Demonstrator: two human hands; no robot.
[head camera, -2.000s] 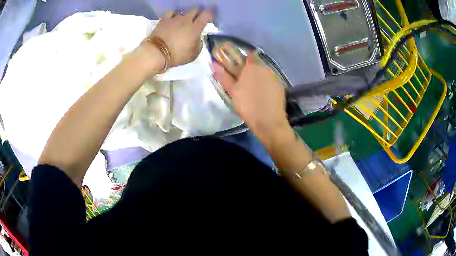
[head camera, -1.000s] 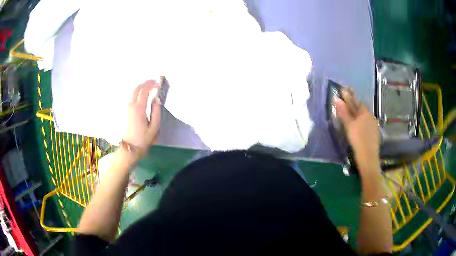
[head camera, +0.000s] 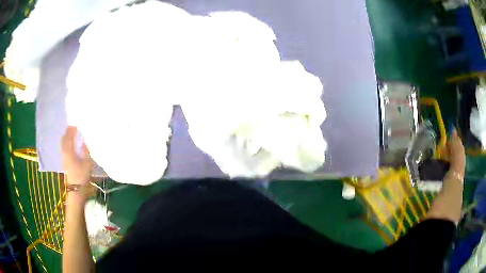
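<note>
White garment pieces (head camera: 133, 90) lie in a large overexposed heap on the lilac pressing table (head camera: 346, 106); a narrow gap splits the heap at the front edge. My left hand (head camera: 77, 160) is at the table's front left, beside the heap. Its fingers are blurred, and whether they hold the cloth's edge cannot be told. My right hand (head camera: 454, 157) is shut on the iron (head camera: 421, 154), off the table's right side. The iron is tilted and blurred, close to the metal iron rest (head camera: 398, 114).
A yellow wire cart (head camera: 391, 202) stands below the iron rest, and another yellow cart (head camera: 45, 208) is at the left. A long pale padded shape (head camera: 58, 26) runs along the table's upper left. Blue items are at the right edge.
My right hand has carried the iron rightward, from the lilac top past the table's edge. My left hand has moved left. The heap now shows more spread toward the left front.
</note>
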